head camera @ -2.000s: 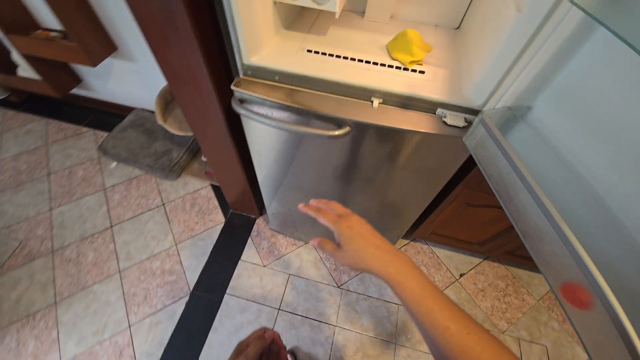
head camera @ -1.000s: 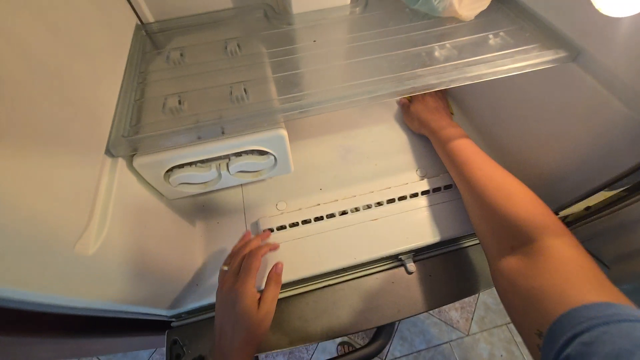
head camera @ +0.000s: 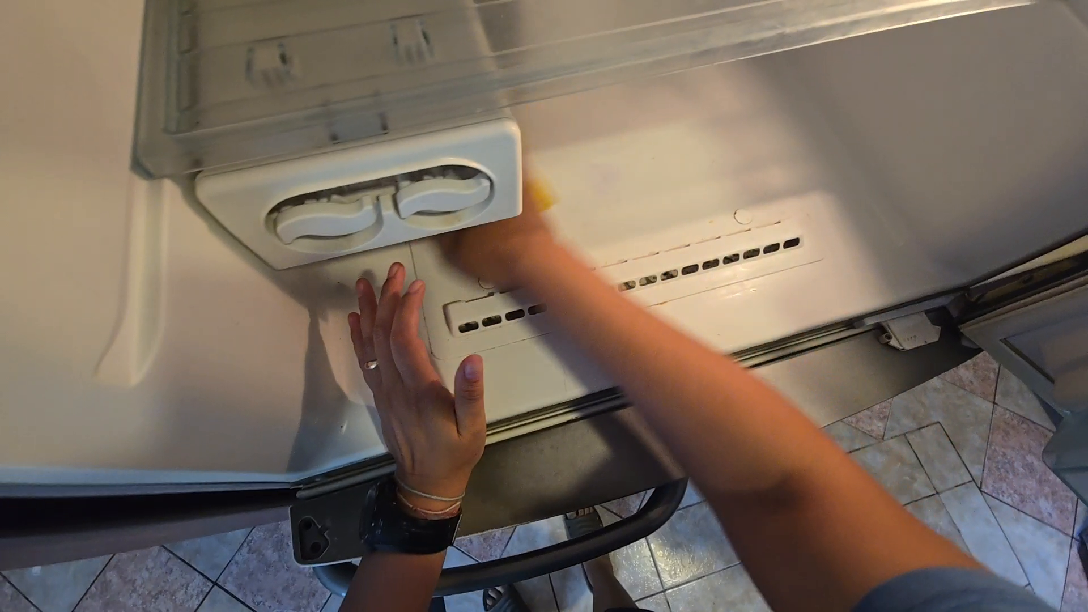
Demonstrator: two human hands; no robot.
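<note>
My left hand point(head camera: 425, 382), with a ring, bracelets and a black watch at the wrist, is raised with fingers apart near the front left of the refrigerator compartment floor point(head camera: 697, 331). It holds nothing. My right hand point(head camera: 501, 251) is blurred and reaches in beside and partly behind the white control housing point(head camera: 365, 194) with two dials. A bit of yellow cloth point(head camera: 541, 195) shows beside that hand; its grip is mostly hidden. My right forearm crosses over the slotted vent point(head camera: 710, 265) in the floor.
A clear shelf point(head camera: 595, 51) spans above the housing. Below the compartment's front edge are a steel drawer front point(head camera: 561, 476) with a dark curved handle point(head camera: 561, 552), and a hinge bracket point(head camera: 911, 331) at right. An open door point(head camera: 1045, 340) stands at the right edge. Tiled floor lies beneath.
My right hand has moved left, from the back right under the shelf to beside the control housing. My left hand remains near the floor's front left. The view has moved closer since the first frame.
</note>
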